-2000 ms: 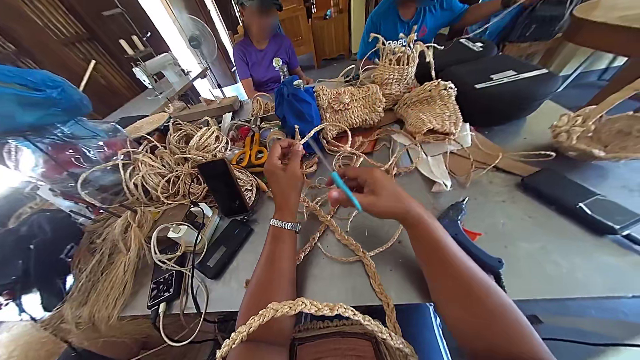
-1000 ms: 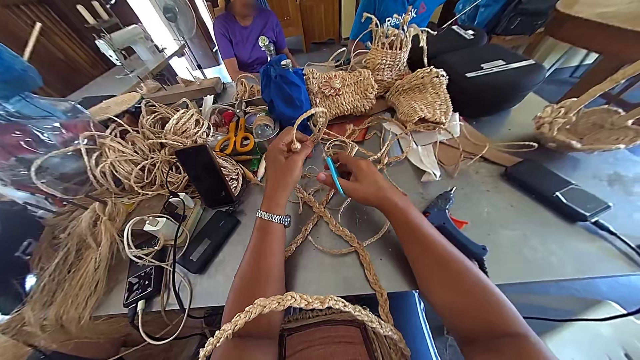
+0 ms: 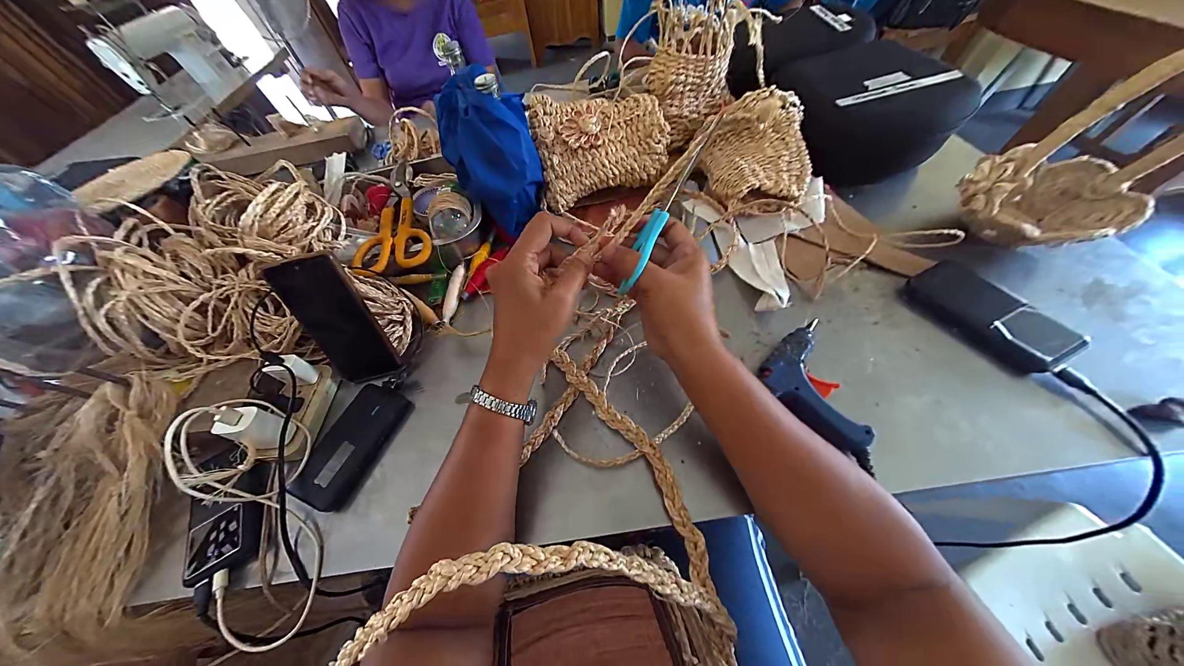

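My left hand point(image 3: 541, 282) pinches the end of a braided fibre cord point(image 3: 601, 242) in front of the blue cloth bag. Close beside it on the right, my right hand point(image 3: 671, 291) has its fingers around the light-blue handles of a pair of scissors point(image 3: 644, 250), whose blades point up and away. The two hands nearly touch, and the cord runs between them. Below them a thicker braided fibre strap point(image 3: 647, 444) crosses the table and comes down to my lap, where a woven bag with a brown panel point(image 3: 587, 624) rests, its braided handle point(image 3: 518, 558) arching over it.
Coiled fibre rope point(image 3: 185, 268), orange-handled scissors point(image 3: 393, 239), a phone point(image 3: 333, 314) and a power bank point(image 3: 351, 447) lie left. Behind stand a blue cloth bag point(image 3: 490, 148) and woven pouches point(image 3: 601, 139). A glue gun point(image 3: 809, 393) lies right. A person in purple point(image 3: 416, 46) sits opposite.
My right hand has moved up beside my left hand with the scissors. The cord loop that stood above my left hand one second ago no longer shows there.
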